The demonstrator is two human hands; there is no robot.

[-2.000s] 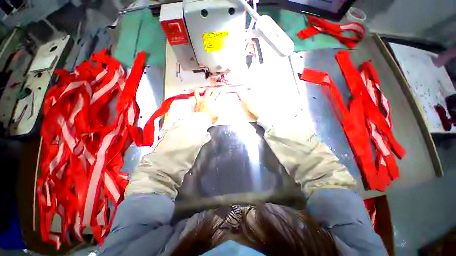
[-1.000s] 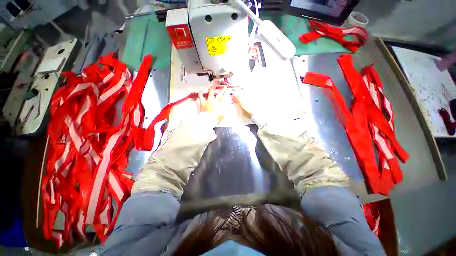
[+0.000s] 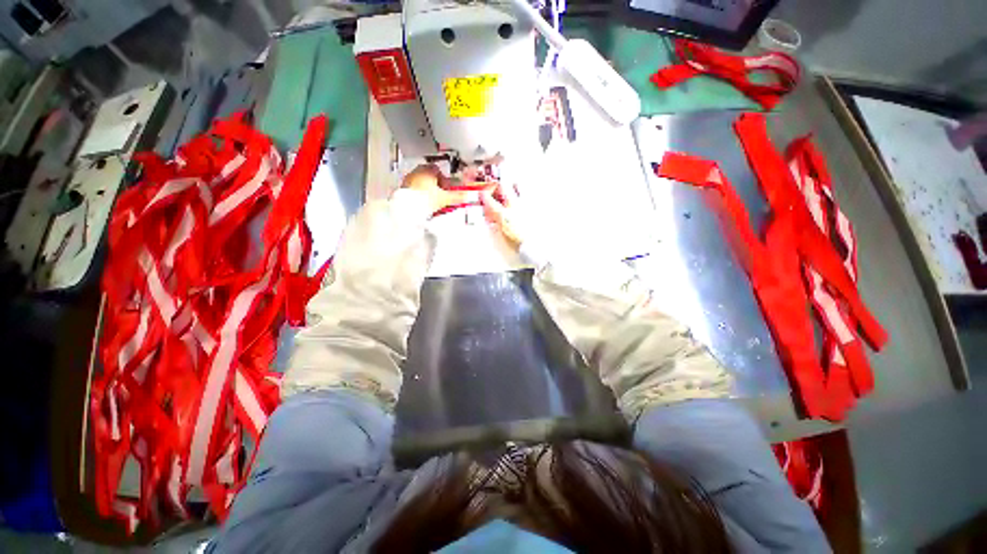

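Observation:
A red strip (image 3: 468, 196) lies between my hands just in front of the sewing machine head (image 3: 472, 81). My left hand (image 3: 429, 187) is at the left of the needle area and holds the strip. My right hand (image 3: 501, 216) is at the right of it, with its fingertips on the strip; glare washes it out. The presser foot and the exact fingertip contact are hard to make out. A large tangled left pile of red strips with pale stripes (image 3: 200, 314) lies left of the machine. A straighter right pile (image 3: 795, 265) lies on the right table edge.
A white lamp-like piece (image 3: 597, 81) stands right of the head. A small red strip bundle (image 3: 731, 70) lies on the green cover (image 3: 639, 60) beside a pale ring (image 3: 780, 35). More red strips (image 3: 799, 467) show below the right table edge.
My left hand has moved left and up, its forearm now covering part of the strip that ran towards the left pile. My right hand stays near the needle area, with the strip between both hands.

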